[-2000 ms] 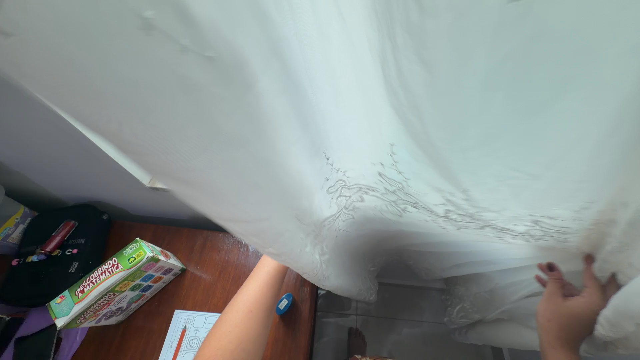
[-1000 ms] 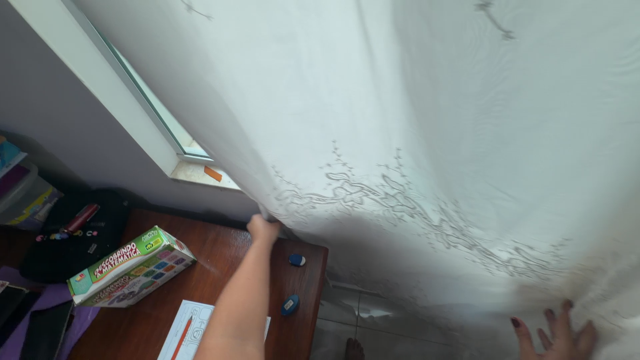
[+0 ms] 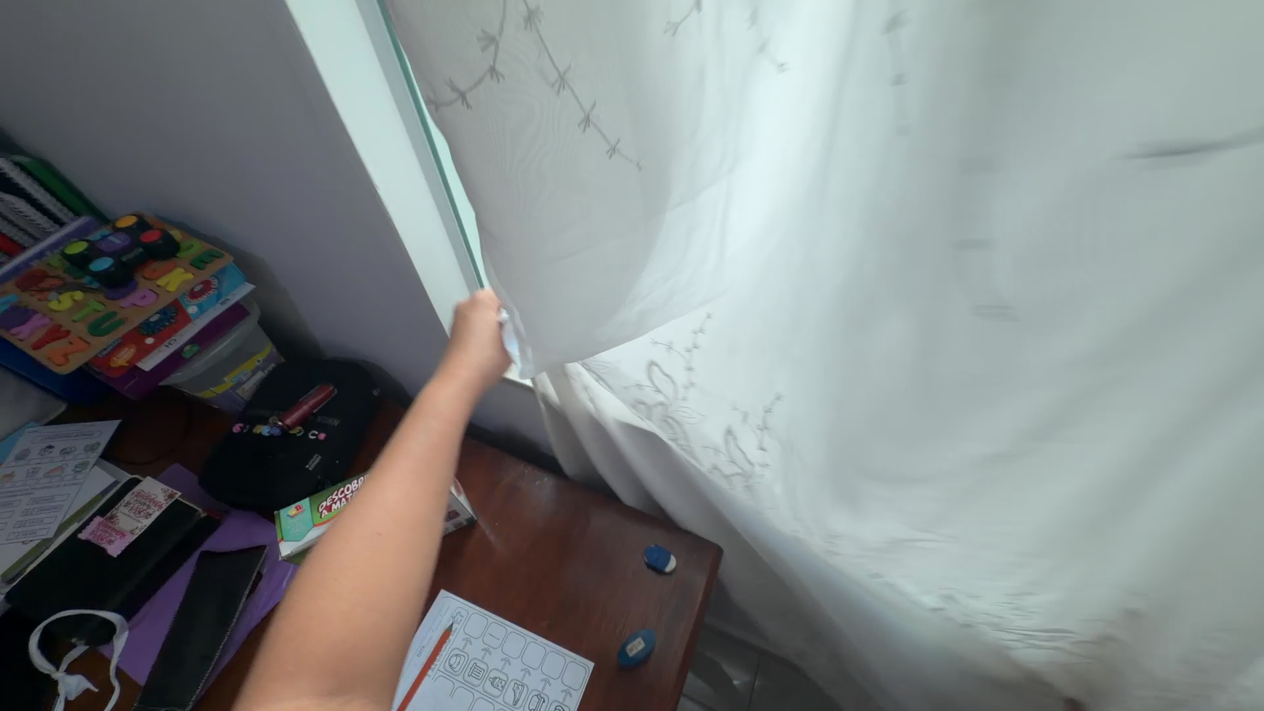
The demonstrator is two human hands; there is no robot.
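Note:
A white embroidered sheer curtain (image 3: 869, 355) covers the right and middle of the view, with stitched flowers and leaves near its lower part. My left hand (image 3: 481, 334) is closed on the curtain's left edge, beside the white window frame (image 3: 395, 188). Below the hand the fabric hangs in folds behind the wooden desk. My right hand does not show; a small dark blurred spot lies at the bottom edge, at the lower right, and I cannot tell what it is.
The brown desk (image 3: 553, 538) holds a worksheet (image 3: 513, 662) with a red pencil (image 3: 427, 667), a blue eraser (image 3: 659, 559), a blue sharpener-like item (image 3: 636, 648), a game box (image 3: 314, 515) and a black backpack (image 3: 286, 434). A letter puzzle (image 3: 118, 286) tops a stack at left.
My left hand has risen from above the desk to beside the window frame, holding the curtain's edge. My right hand, earlier at the lower right by the curtain, has gone from view.

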